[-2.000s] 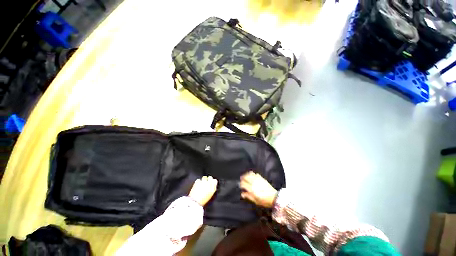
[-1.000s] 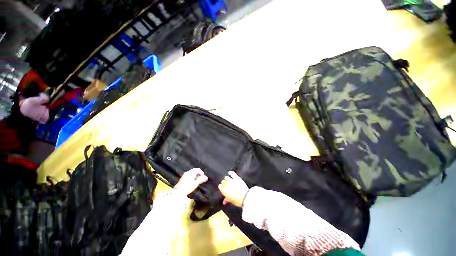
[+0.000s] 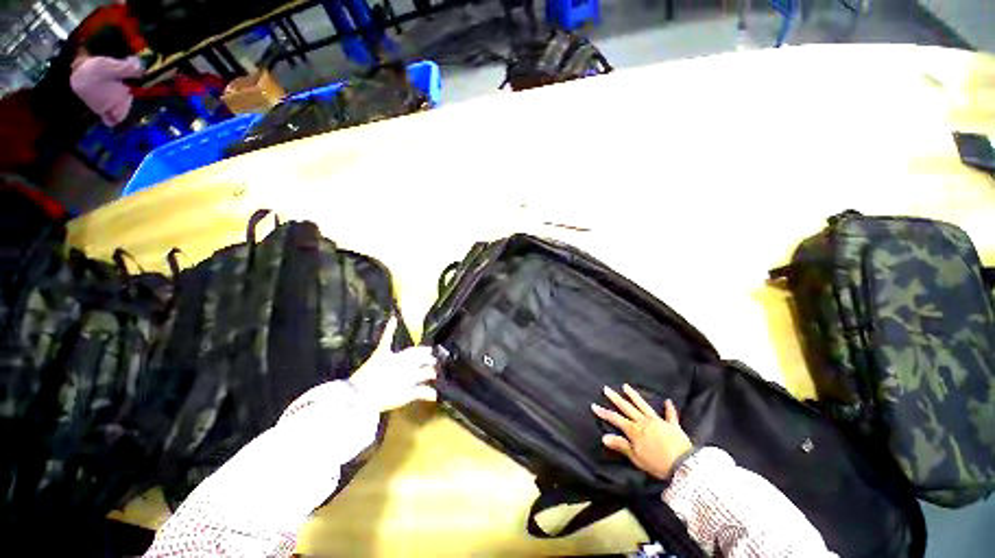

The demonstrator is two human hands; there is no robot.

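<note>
A backpack lies open like a book on the table, its black lining [image 3: 578, 343] up and its second half [image 3: 780, 441] folded out to the lower right. My left hand [image 3: 398, 373] is at its left end, fingertips at the rim and thumb raised; whether the fingers grip the rim cannot be told. My right hand [image 3: 644, 431] lies on the lining near the fold, fingers spread, holding nothing. A black strap loop [image 3: 562, 512] sticks out at the near edge.
Camouflage backpacks [image 3: 267, 316] stand in a row at the left. A closed camouflage backpack [image 3: 927, 338] lies at the right. A blue crate [image 3: 186, 158] with dark items and a person in a pink sleeve [image 3: 104, 82] are beyond the pale table [image 3: 655, 120]. A small dark item [image 3: 974, 150] lies far right.
The view has swung left. My left hand has moved from the open backpack's near side to its left end. My right hand has moved onto the lining and spread its fingers.
</note>
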